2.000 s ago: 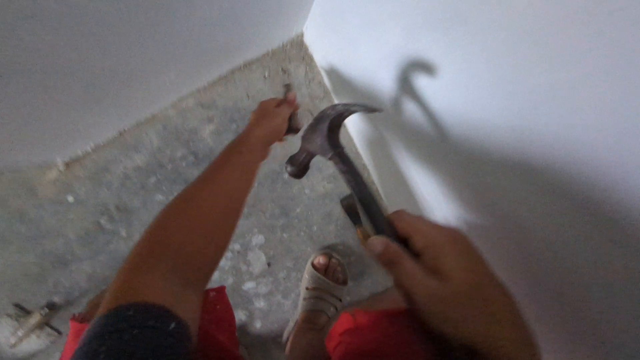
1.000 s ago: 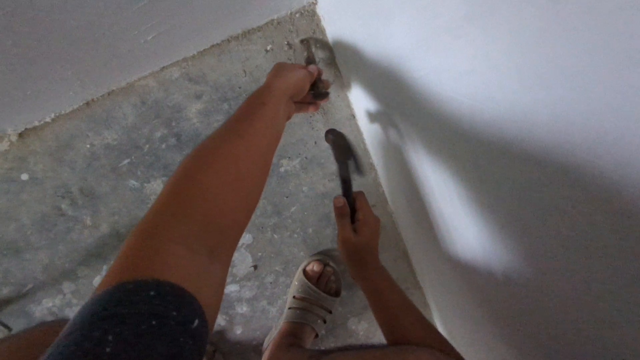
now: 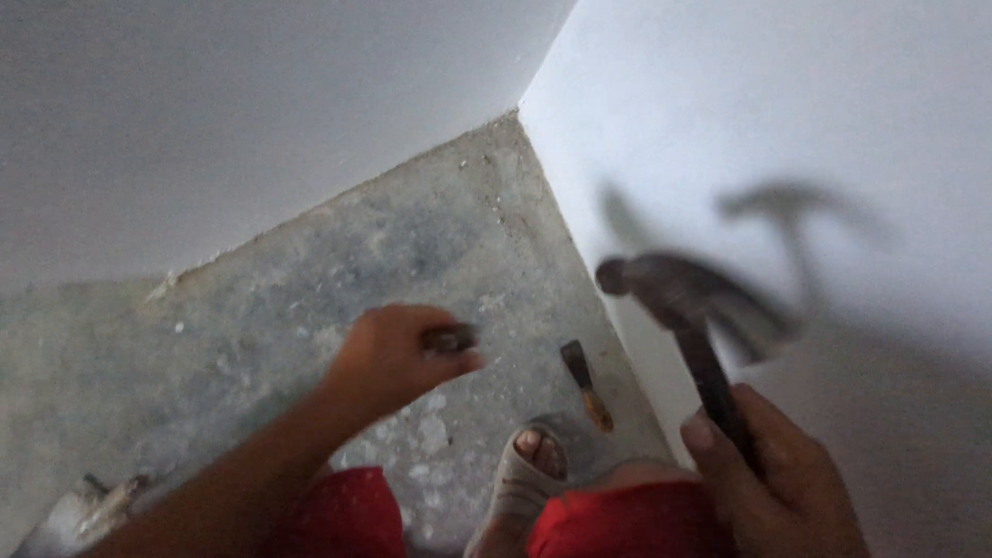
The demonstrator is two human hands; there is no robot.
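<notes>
My right hand (image 3: 775, 473) grips the dark handle of a claw hammer (image 3: 682, 291), raised at the right in front of the white wall. Its head is blurred, with the round face to the left and the claw to the right. Over the floor left of centre, my left hand (image 3: 403, 349) is closed around a short dark object (image 3: 449, 338), too blurred to name; most of it is hidden in the fingers. Between the two hands, a scraper or putty knife (image 3: 587, 384) with a dark blade and a wooden handle lies on the concrete floor near the right wall.
Two walls (image 3: 775, 93) meet the rough concrete floor (image 3: 372, 248) in a corner at the top. Crumbs of debris lie near that corner. My sandalled foot (image 3: 527, 480) stands below the scraper. At the bottom left is a pale object (image 3: 93, 511), partly behind my arm.
My left hand has drawn back from near the corner, still holding the dark object. The hammer in my right hand has risen off to the right. The view has shifted.
</notes>
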